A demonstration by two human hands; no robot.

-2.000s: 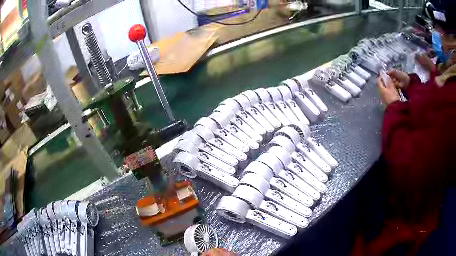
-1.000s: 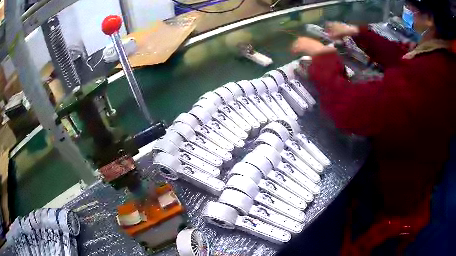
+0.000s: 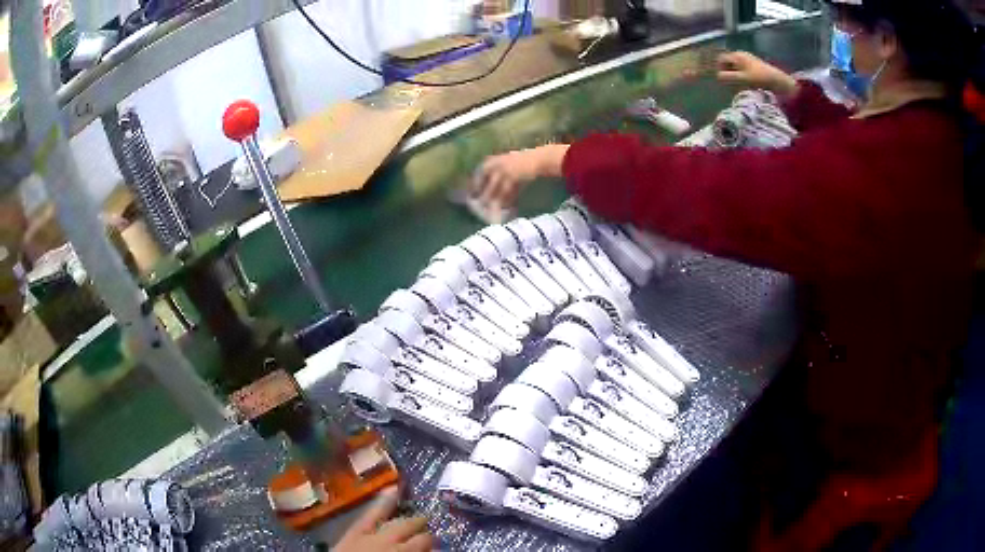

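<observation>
My right hand [image 3: 386, 530] is at the bottom edge, cut off, just in front of the press fixture [image 3: 335, 482]. Its fingers are bent and blurred; whether it holds something cannot be told. My left hand is not in view. The orange fixture has two pale pads with no fan visible on them. The dark ram [image 3: 268, 401] is raised above it. The press lever [image 3: 283, 216] stands up with its red ball knob at the top. White handheld fans [image 3: 578, 442] lie in overlapping rows right of the press.
A separate fan group [image 3: 119, 515] lies at the lower left. The green conveyor [image 3: 416, 199] runs behind the bench, with a fan [image 3: 661, 116] on it. A coworker in dark red [image 3: 745, 205] reaches across the right side, one hand low over the conveyor. A slanted grey post [image 3: 119, 291] stands left.
My hand has come back into view beside the fixture. The fan head in front of the press no longer shows. The coworker's arm has reached farther left over the conveyor. The view has shifted slightly.
</observation>
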